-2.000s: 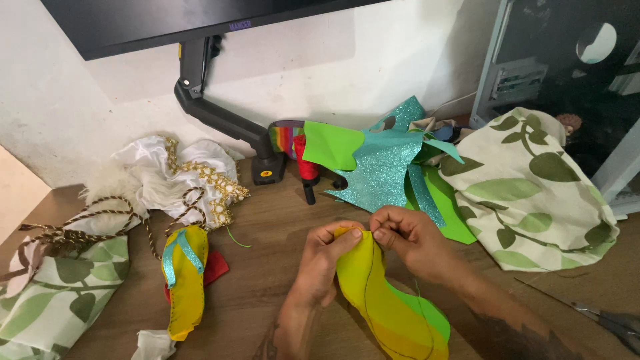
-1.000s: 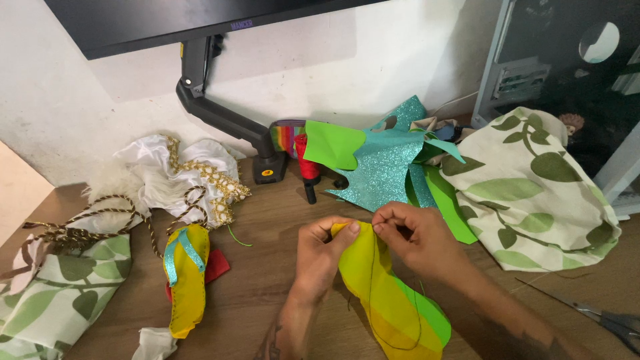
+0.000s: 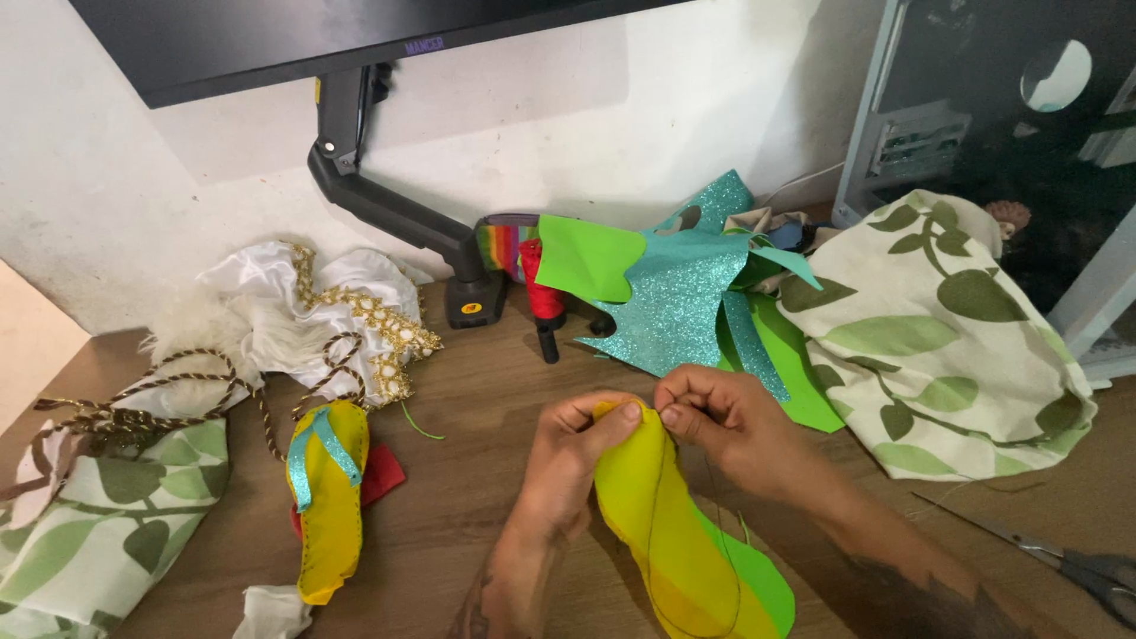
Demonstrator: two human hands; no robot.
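Observation:
My left hand (image 3: 581, 444) pinches the top edge of a yellow foam sole piece (image 3: 657, 524), which hangs down over a green foam piece (image 3: 765, 572). At the same edge, the thumb and forefinger of my right hand (image 3: 714, 413) are closed together; a needle cannot be made out between them. A dark thread (image 3: 650, 532) loops down over the yellow piece. To the left lies a yellow foam flip-flop (image 3: 333, 532) with glittery turquoise straps and stitching along its rim, partly on a red piece (image 3: 383, 475).
Glittery turquoise foam (image 3: 679, 293) and green foam (image 3: 586, 257) lie behind my hands, beside a red spool-like object (image 3: 541, 288). Leaf-print fabric (image 3: 941, 346) and scissors (image 3: 1056, 555) are at right. White fabric with gold trim (image 3: 311, 302), cord and a monitor arm (image 3: 399, 209) stand left.

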